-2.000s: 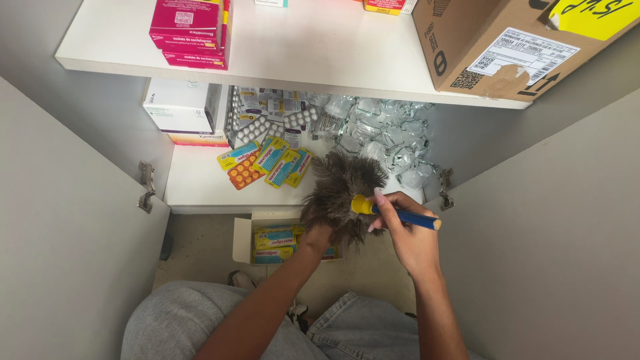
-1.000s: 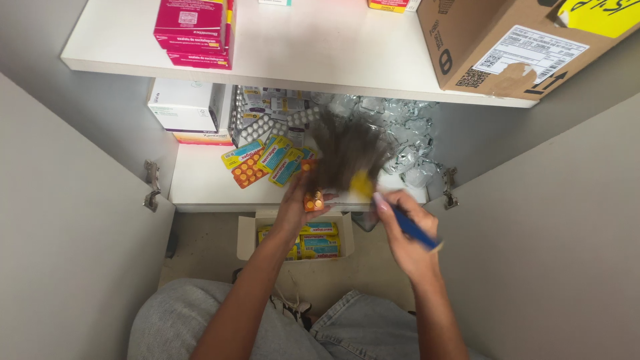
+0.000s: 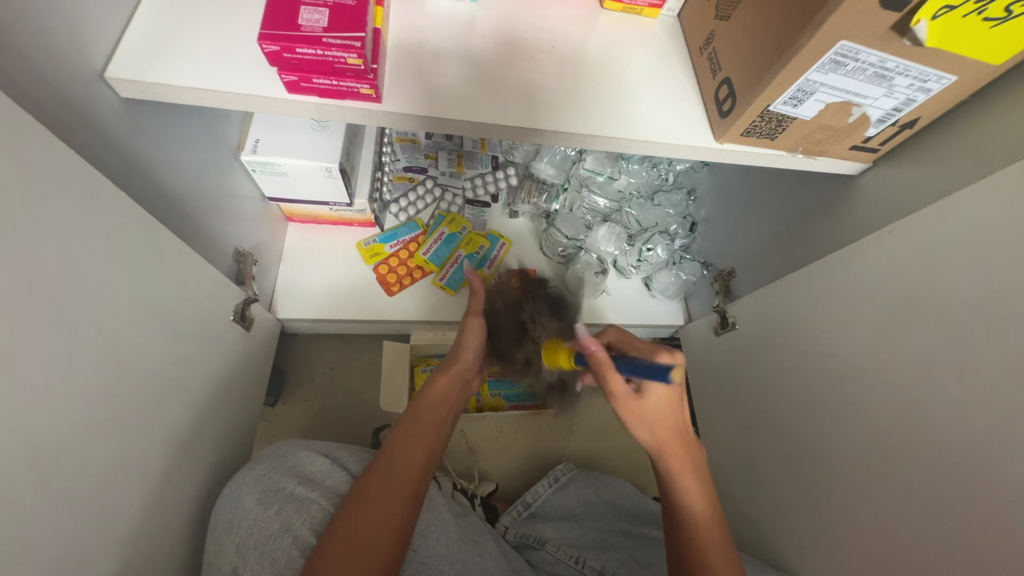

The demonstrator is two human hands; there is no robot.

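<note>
My right hand [image 3: 640,376] grips the blue handle of a feather duster [image 3: 532,316], whose brown feathers are blurred. Beside the feathers is my left hand [image 3: 472,328], thumb up; a bit of an orange blister pack [image 3: 522,276] shows behind the feathers, and the feathers hide the fingers holding it. Yellow and blue blister packs [image 3: 448,248] lie fanned on the lower shelf [image 3: 328,296], one with its orange tablet side up. Below the shelf edge, an open carton [image 3: 396,376] holds more yellow and blue packs.
Silver blister packs [image 3: 440,176] and clear plastic-wrapped items [image 3: 624,216] fill the shelf's back. White boxes [image 3: 300,160] stand at left. The upper shelf [image 3: 512,72] carries pink medicine boxes [image 3: 320,48] and a cardboard box [image 3: 800,88]. Cabinet doors [image 3: 872,360] flank both sides, with metal hinges [image 3: 724,300].
Two seconds ago my left hand was down at the carton; one second ago it held an orange blister pack at the shelf edge. The duster has moved about and now sits lower than a second ago.
</note>
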